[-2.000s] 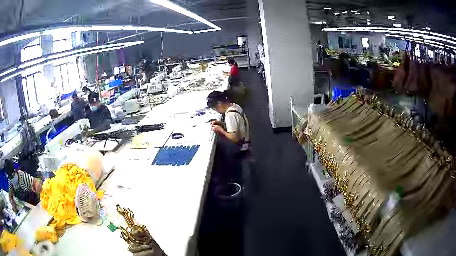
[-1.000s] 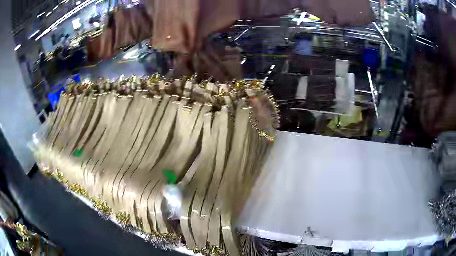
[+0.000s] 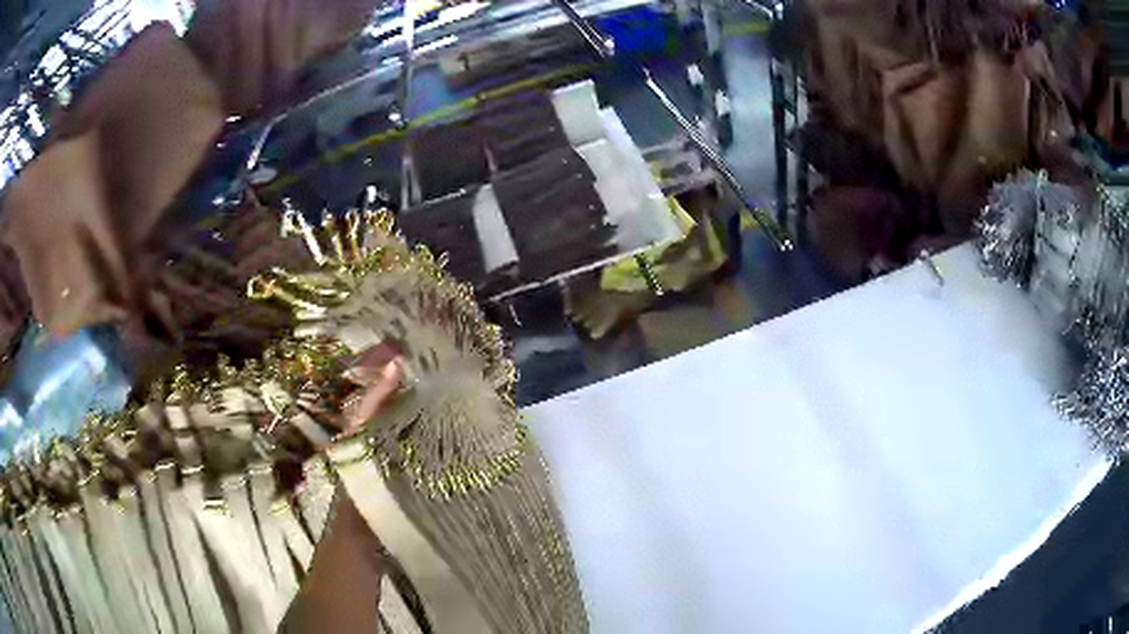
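A tied strap bundle (image 3: 384, 502) of khaki-tan webbing lies at the right end of a row of stacked bundles (image 3: 136, 520). Its gold hooks fan out above my left hand (image 3: 372, 386), which is closed around it near the top. My left forearm rises from the bottom edge. Beside the hand stands a dense round fan of strap ends with gold edges. The hand is partly hidden among straps and blurred. My right hand is not in view.
A white table surface (image 3: 792, 458) extends right of the straps. Silver metal-ended bundles (image 3: 1040, 235) stand at the far right. Brown hanging pieces (image 3: 99, 186) are behind at left, others at upper right. A rack with dark and white pieces stands beyond the table.
The view has turned from the long worktable and moved close to the stack's right end. The bundle, earlier low at the left edge, is now at the stack with my left hand on it.
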